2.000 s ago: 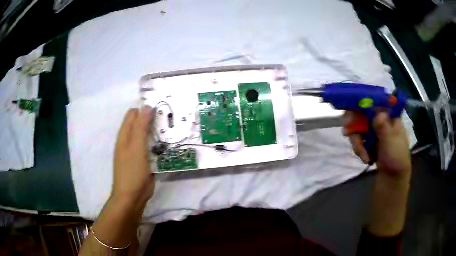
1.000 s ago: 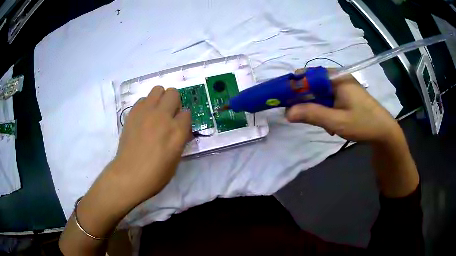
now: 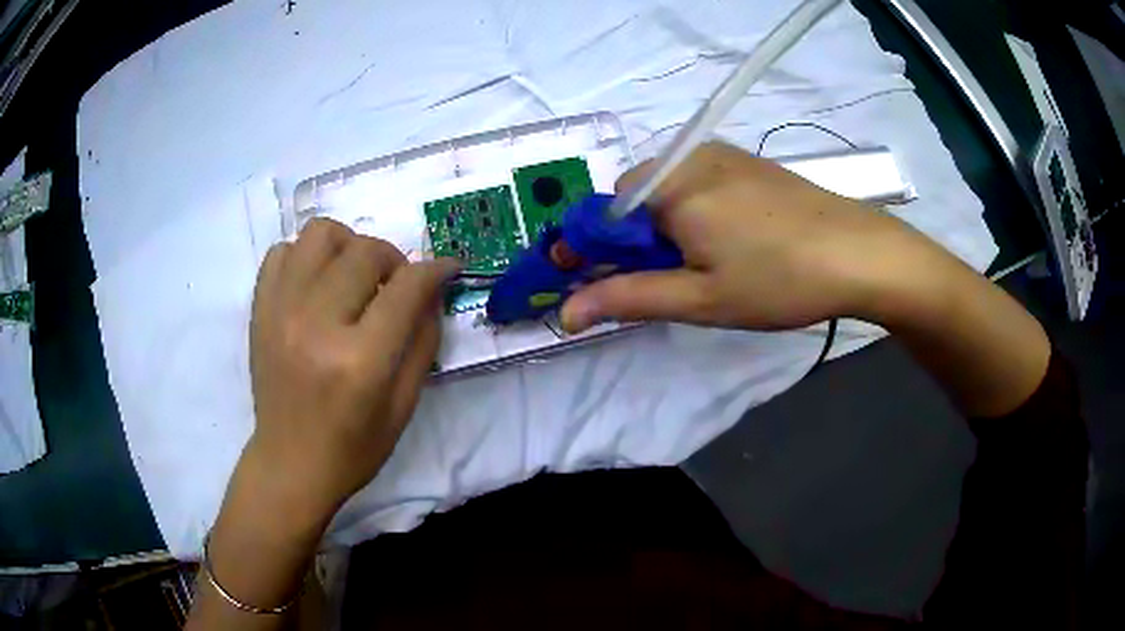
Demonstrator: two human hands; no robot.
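The white plastic housing (image 3: 487, 142) lies open on a white cloth. Inside are the main circuit board (image 3: 469, 222) and the round-spot circuit board (image 3: 555, 191) with its dark disc. My right hand (image 3: 753, 240) holds the blue hot glue gun (image 3: 531, 284), pointing down and left at the housing's near side; the nozzle tip is hard to see. A translucent glue stick (image 3: 728, 111) rises from its rear. My left hand (image 3: 346, 333) covers the housing's left part, thumb and finger closed on a dark wire (image 3: 475, 277) near the main board's lower edge. The small corner board is hidden.
The white cloth (image 3: 197, 148) covers the dark green bench (image 3: 93, 505). A white strip (image 3: 851, 174) lies right of the housing, partly behind my right hand. A white frame part (image 3: 1063, 222) stands at the far right. A small green board (image 3: 15, 306) lies at the left edge.
The glue gun has swung from the right side over the boards to the wire by my left fingers. My left hand first held the housing's left edge, then moved over it to the wire.
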